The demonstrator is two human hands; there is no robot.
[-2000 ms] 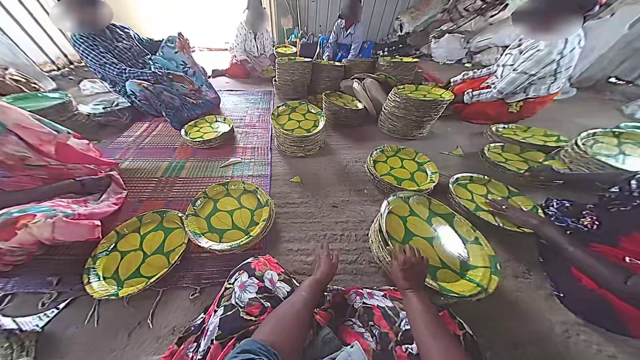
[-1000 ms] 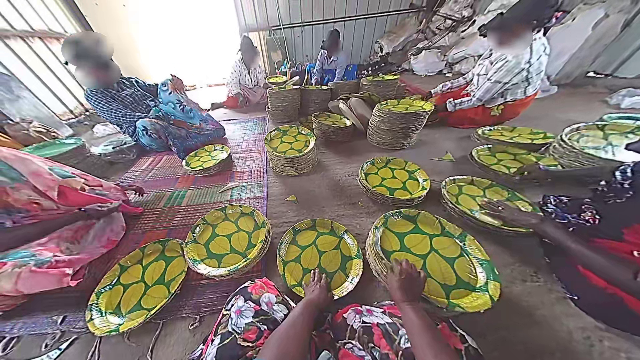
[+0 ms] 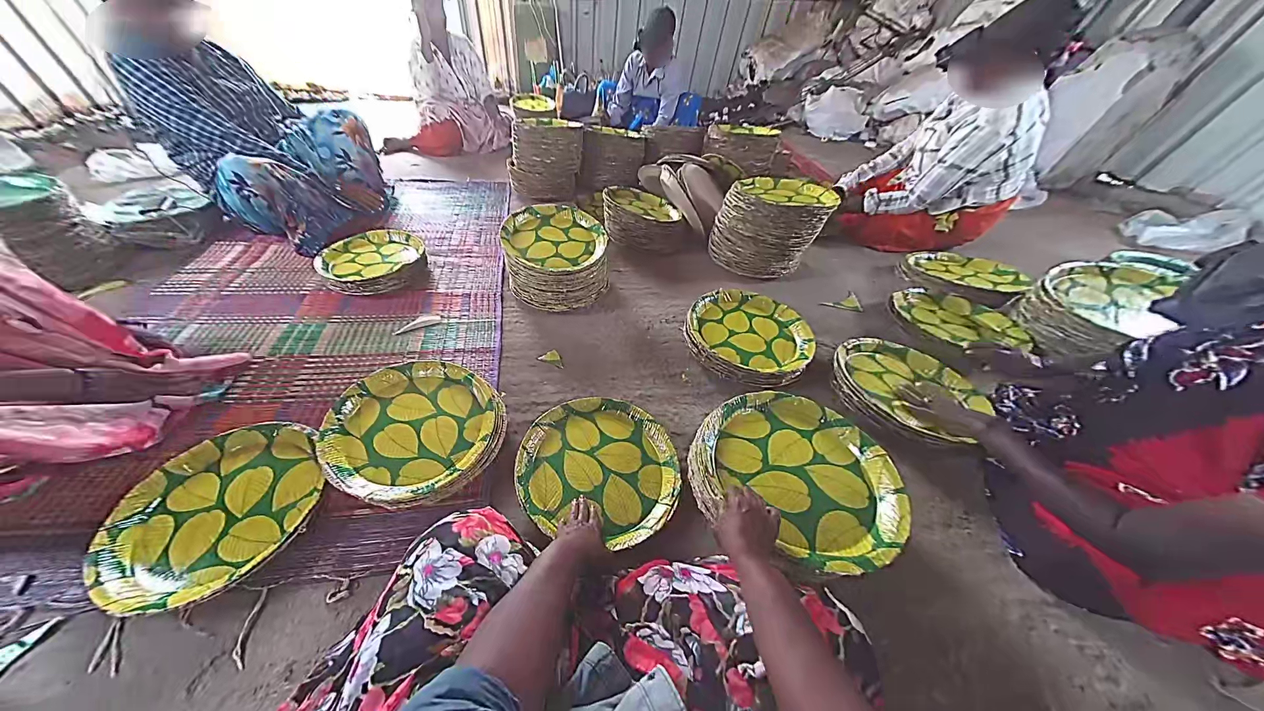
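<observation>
A round leaf-patterned plate [image 3: 597, 464], green with yellow leaves and a shiny rim, lies on the floor before my knees. My left hand [image 3: 583, 523] rests at its near edge, fingertips on the surface. To the right, my right hand [image 3: 746, 523] touches the near left edge of a stack of similar plates [image 3: 839, 474]. Whether its fingers grip a plate cannot be told. Left of the single plate stands another stack [image 3: 410, 430], and beyond that a large plate [image 3: 202, 518] lies partly on the woven mat.
A co-worker's hand [image 3: 938, 405] rests on a plate stack [image 3: 884, 380] at the right. Farther off stand more stacks [image 3: 558, 281] [image 3: 750, 341] and taller piles [image 3: 770, 232]. Several people sit around. A striped woven mat [image 3: 444, 326] covers the floor at left.
A single plate now lies in front of my left hand, where bare floor showed two seconds ago. My left hand has come down onto its near edge. My right hand stays at the right stack.
</observation>
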